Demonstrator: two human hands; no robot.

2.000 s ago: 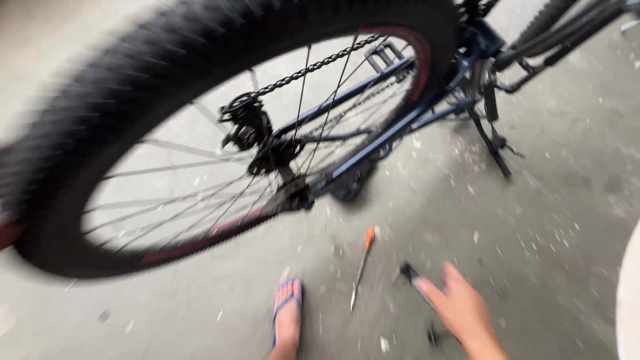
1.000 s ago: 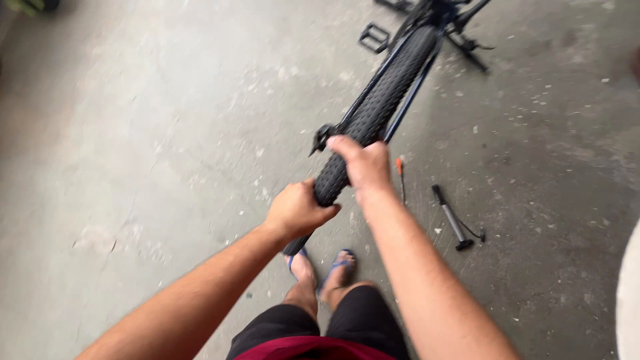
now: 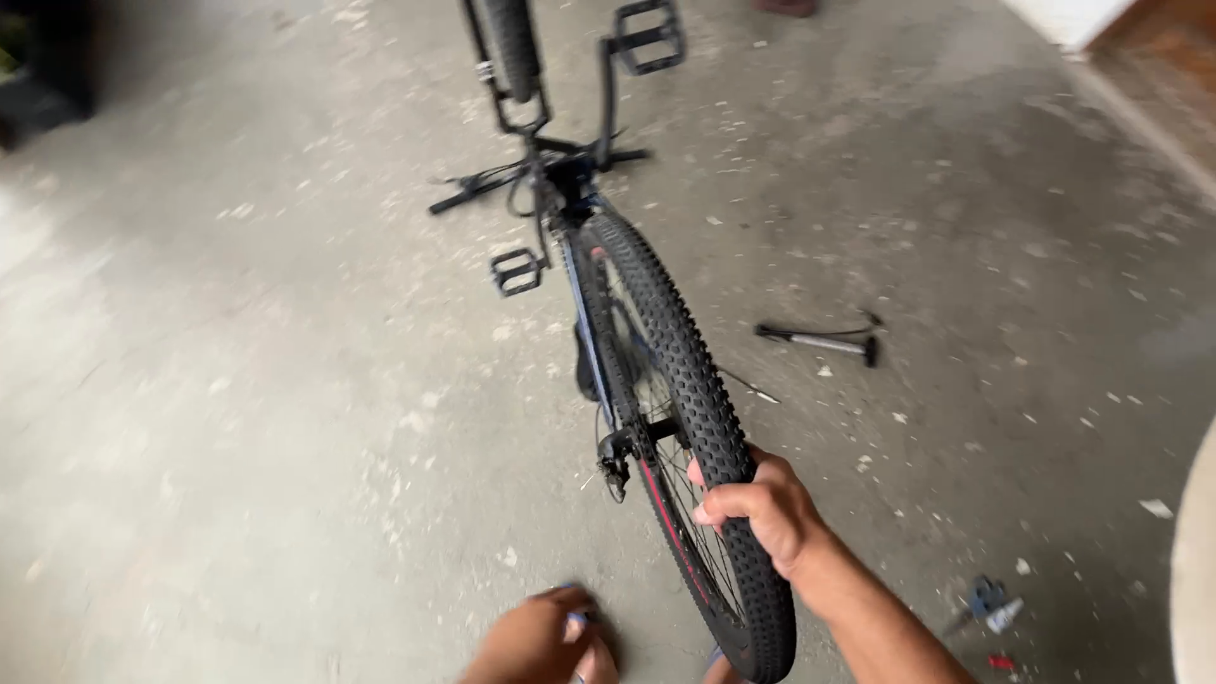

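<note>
A bicycle stands upside down, its handlebar (image 3: 475,190) low near the floor and its pedals sticking up at both sides. My right hand (image 3: 765,508) is wrapped around the knobby tyre (image 3: 698,399) of the rear wheel, thumb across the tread. The wheel leans, and its red-striped rim (image 3: 670,532) and spokes show on the left. Beside the rim sits the rear derailleur (image 3: 616,465). My left hand (image 3: 541,632) is low, above my foot, off the tyre; its fingers are blurred and I cannot tell what they do.
On the concrete floor right of the bicycle lie a hand pump (image 3: 826,344) with a hose and a thin metal shaft (image 3: 750,385), partly behind the tyre. Small blue and red items (image 3: 988,598) lie at the lower right. A pale rounded edge (image 3: 1197,551) stands at the far right.
A second ago both hands held the tyre; now only my right hand does, and my left hand has come off it. The wheel leans differently. The view has shifted.
</note>
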